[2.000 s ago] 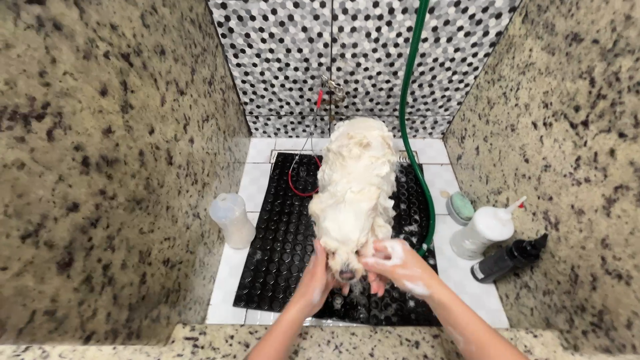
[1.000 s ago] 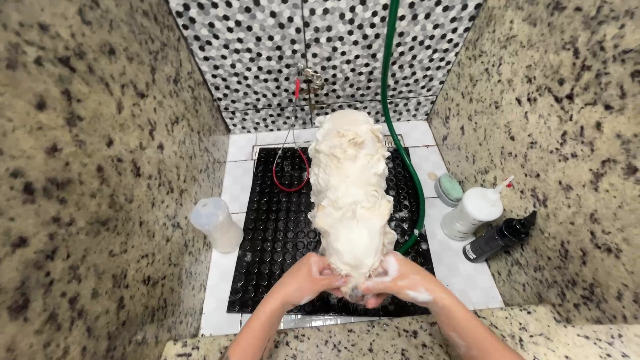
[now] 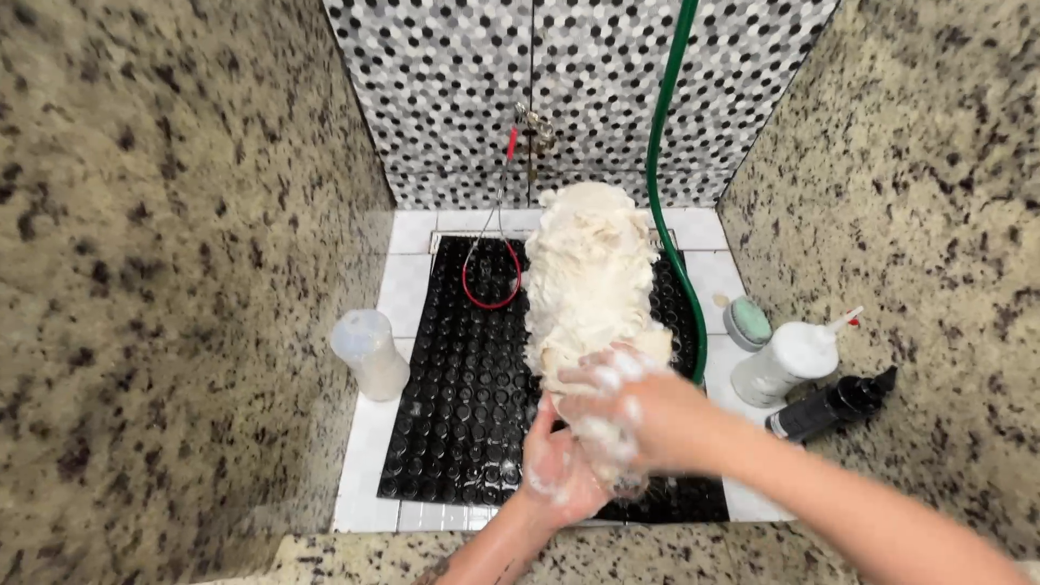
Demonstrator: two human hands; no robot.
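Observation:
A wet dog with lathered, cream-white fur (image 3: pixel 589 276) stands on a black rubber mat (image 3: pixel 455 406), its head toward me and mostly hidden by my hands. My left hand (image 3: pixel 561 471) is under the side of its head, palm up, foam on the skin. Over the head and neck lies my right hand (image 3: pixel 630 402), foamy and slightly blurred, its fingers spread in the fur. Neither hand is closed around anything that I can make out.
Granite walls (image 3: pixel 179 309) flank the tiled basin. A translucent bottle (image 3: pixel 371 355) stands left. At right are a green-topped round container (image 3: pixel 747 323), a white spout bottle (image 3: pixel 786 363) and a black bottle (image 3: pixel 829 406). A green hose (image 3: pixel 656 146) runs down beside the dog; a red-ended cable loop (image 3: pixel 491 305) hangs left.
My right hand has moved from the side of the dog's muzzle up over its head and neck. My left hand has turned palm up beneath the head, which now points more to the right.

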